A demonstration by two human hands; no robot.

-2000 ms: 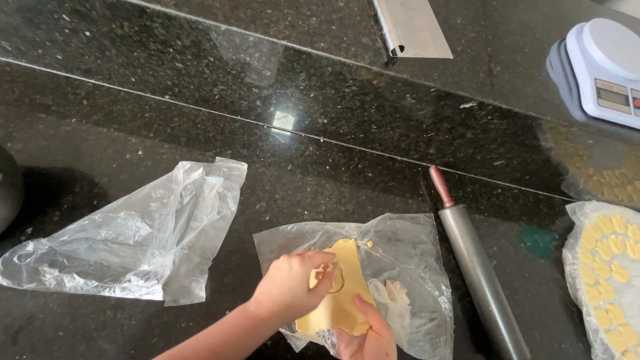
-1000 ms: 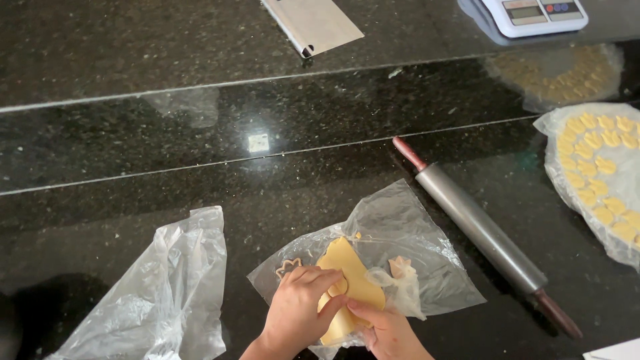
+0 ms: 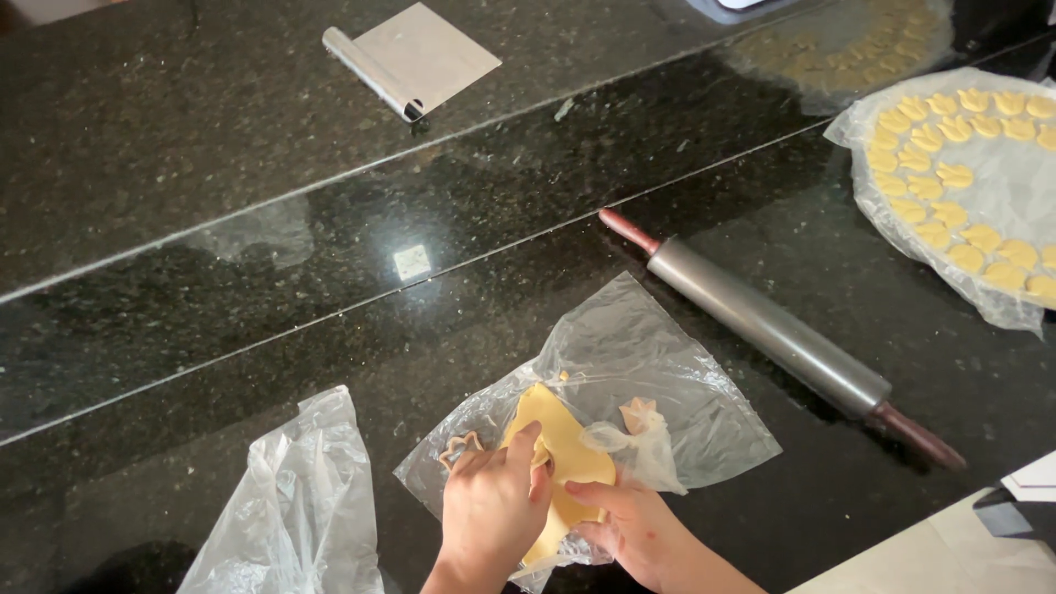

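A sheet of yellow dough (image 3: 569, 445) lies on a clear plastic sheet (image 3: 660, 330) at the lower middle. My left hand (image 3: 495, 507) bends over the dough's left side, its fingertips at a cut or fold there; whether they pinch a piece is unclear. With thumb above and fingers beneath, my right hand (image 3: 631, 524) holds the dough's lower right edge. A flower-shaped cutter (image 3: 460, 448) rests beside my left hand. On the right of the plastic are a small pinkish shaped piece (image 3: 638, 414) and a crumpled bit of film (image 3: 648, 454).
A metal rolling pin (image 3: 767, 326) with red handles lies diagonally to the right. Beyond it, a film-covered round tray (image 3: 858, 165) bears several tulip-shaped dough pieces. A plastic bag (image 3: 305, 495) is at lower left, a metal bench scraper (image 3: 421, 62) on the raised ledge, and paper (image 3: 916, 544) at lower right.
The cutter ring seen under my left hand two seconds ago is now hidden or gone from view. My left fingers have stayed over the dough, my right hand at its edge. The view has turned.
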